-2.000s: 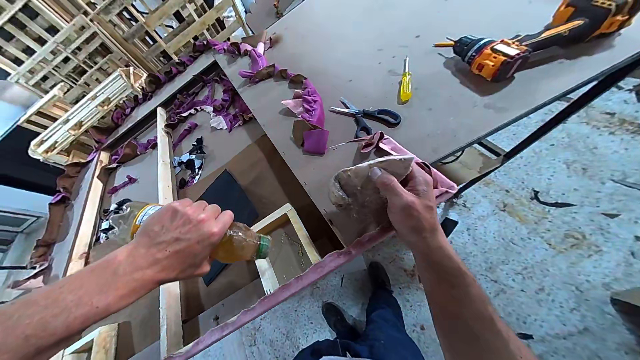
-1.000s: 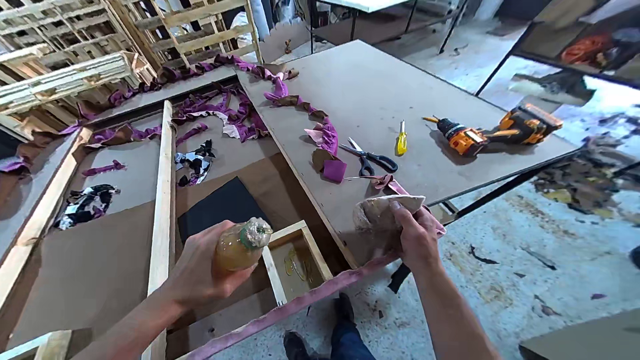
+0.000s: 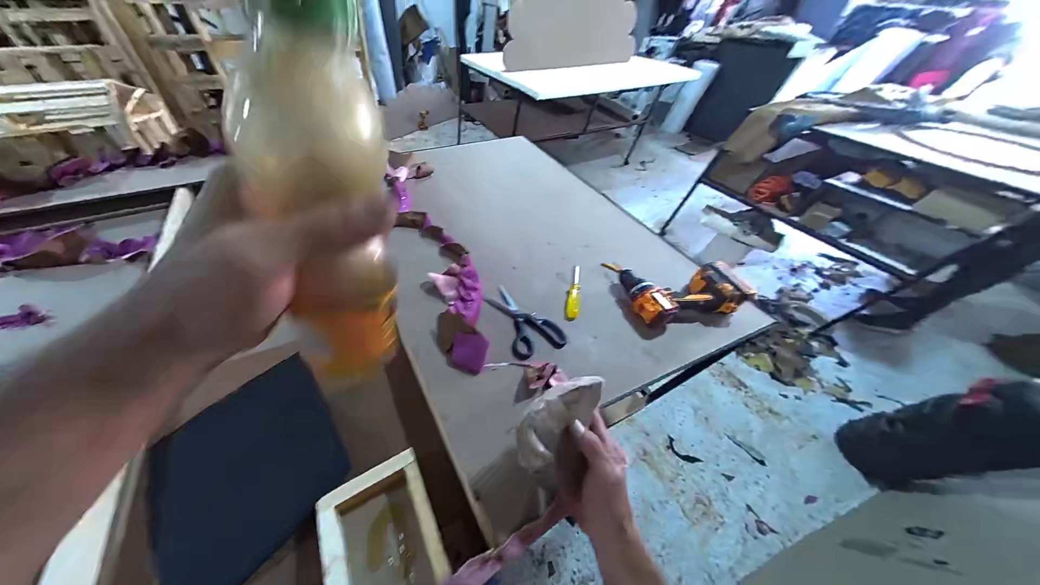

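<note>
My left hand (image 3: pixel 268 260) grips a clear plastic bottle (image 3: pixel 313 162) of amber liquid, raised close to the camera with its green cap end up; both are blurred. In my right hand (image 3: pixel 597 471) is a pale, worn piece of sheet material (image 3: pixel 548 431), held over the table's near edge. Beyond it on the table (image 3: pixel 520 211) lie scissors with dark handles (image 3: pixel 528 325), a yellow-handled screwdriver (image 3: pixel 574 299) and an orange and black cordless drill (image 3: pixel 682 296). Purple fabric scraps (image 3: pixel 463 288) trail along the table's left side.
A small wooden frame (image 3: pixel 410 487) and a dark panel (image 3: pixel 252 471) lie lower left. Wooden pallets (image 3: pixel 57 49) stand back left. A white-topped table (image 3: pixel 577 77) is behind, a loaded workbench (image 3: pixel 934 154) at right. Scraps litter the floor (image 3: pixel 691 487). A person's dark-clad leg (image 3: pixel 934 431) shows at right.
My left hand has raised the bottle from above the small wooden frame towards the camera, and its cap end now points up. My right hand still holds the pale piece. The view has tilted up.
</note>
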